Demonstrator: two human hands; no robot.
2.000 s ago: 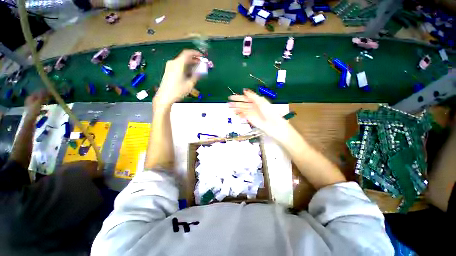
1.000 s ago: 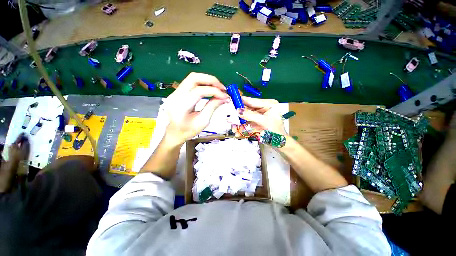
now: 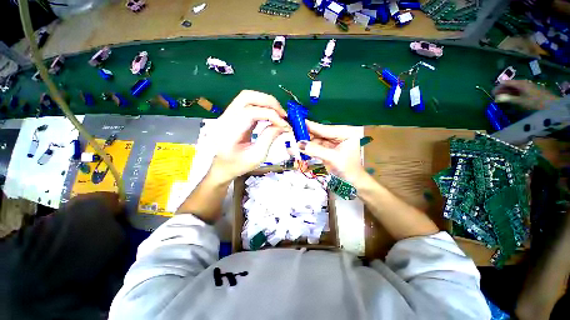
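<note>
My left hand (image 3: 253,134) and my right hand (image 3: 331,147) meet above the far edge of the pad box (image 3: 238,215). Between them they hold a blue battery cell (image 3: 298,120), tilted, its upper end pointing away. Red and pale lead wires (image 3: 304,169) hang from its near end toward a small green circuit board (image 3: 341,187) beside my right wrist. The fingertips partly hide the cell's lower end. White pads (image 3: 284,209) fill the box, with a green piece (image 3: 257,240) among them.
A green belt (image 3: 250,87) crosses beyond, carrying pink car-shaped parts (image 3: 220,65) and blue cells (image 3: 141,87). PCB panels (image 3: 487,187) are heaped right. Yellow sheets (image 3: 167,178) and a hanging hose (image 3: 55,94) are left. Another person's hand (image 3: 525,95) reaches over the belt at right.
Two seconds ago my hands were apart, the left over the belt; now both hold the cell. Over the last second the belt parts shifted left and another person's hand appeared at right.
</note>
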